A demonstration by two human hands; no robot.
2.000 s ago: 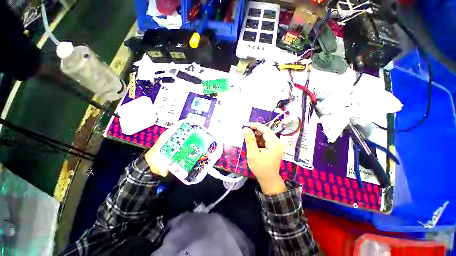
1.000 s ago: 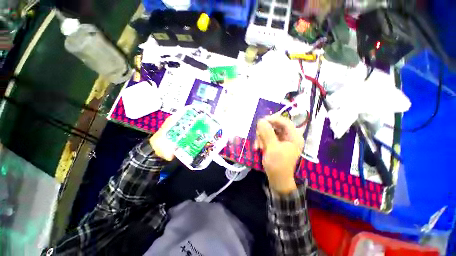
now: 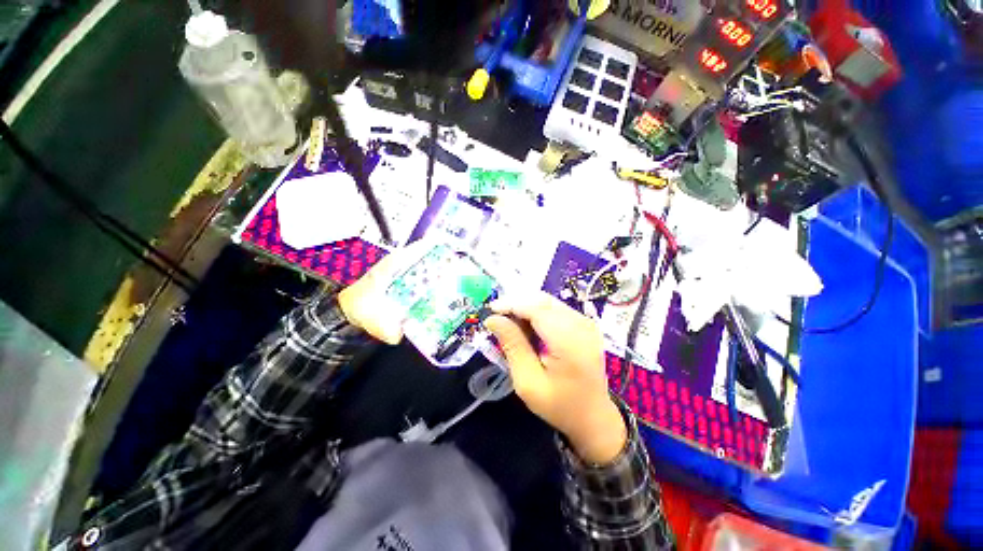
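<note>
My left hand (image 3: 372, 309) holds the white housing shell (image 3: 444, 357) above the bench's front edge by its left side. A green circuit board (image 3: 444, 293) sits in the shell, parts facing up. My right hand (image 3: 561, 366) is at the shell's lower right corner, thumb and fingers closed together by the thin wires at the board edge. Whether they pinch a wire or a small part cannot be told. A white cord with a plug (image 3: 415, 432) hangs below the shell near my lap.
White back cover (image 3: 320, 209) lies at bench left. A second green board (image 3: 496, 181) lies on papers. Translucent bottle (image 3: 239, 92) stands left. A dark blurred tool (image 3: 361, 183) hangs close to the camera. Dark-handled tool (image 3: 761, 371) lies right; red-digit meter (image 3: 724, 43) stands behind.
My right hand has moved left from over the bench to the shell's corner. The view has shifted, showing the meter, and a dark blurred tool now hangs in front of the bench's left part.
</note>
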